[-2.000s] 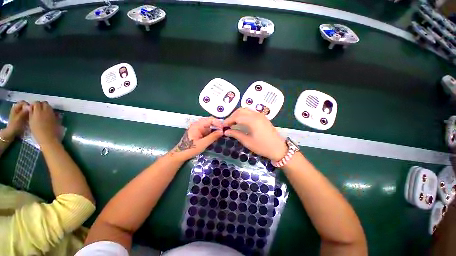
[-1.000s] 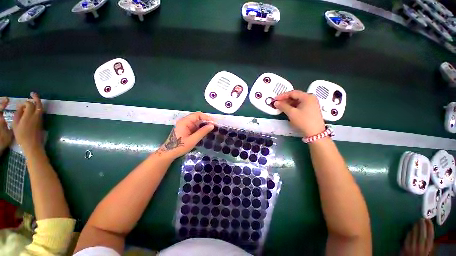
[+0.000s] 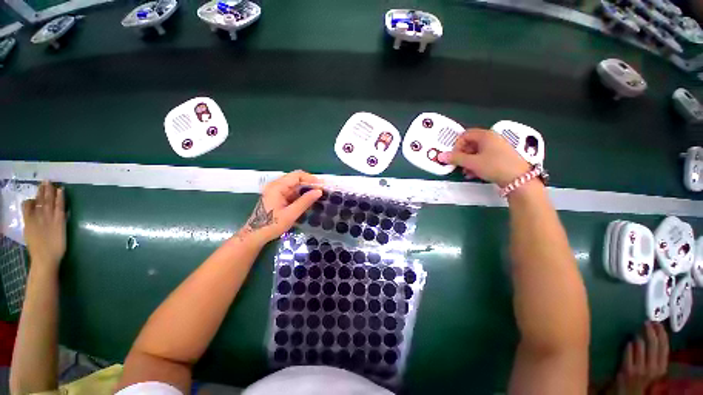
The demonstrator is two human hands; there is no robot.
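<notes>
My left hand (image 3: 287, 202) pinches the left end of a clear pad strip (image 3: 358, 217) with rows of black discs, held over the bench by the pale rail. A larger pad sheet (image 3: 339, 308) lies flat below it. My right hand (image 3: 493, 160) is over the belt with its fingertips at the lower right of a white housing cover (image 3: 432, 137). Whether a pad is between the fingers cannot be seen. One cover (image 3: 367, 143) lies just left of it. Another cover (image 3: 530, 139) is partly hidden behind my right hand. A further cover (image 3: 196, 127) lies farther left.
Open housing halves with wiring (image 3: 414, 27) stand across the belt. The pale rail (image 3: 154, 174) runs between belt and bench. Stacked covers (image 3: 632, 251) are at the right, with another person's hand (image 3: 646, 356) below. A neighbour's hand (image 3: 45, 224) is at the left edge.
My right hand has moved from the strip beside my left hand out to the cover and stays there. My left hand still holds the strip. The neighbour's visible hand has shifted.
</notes>
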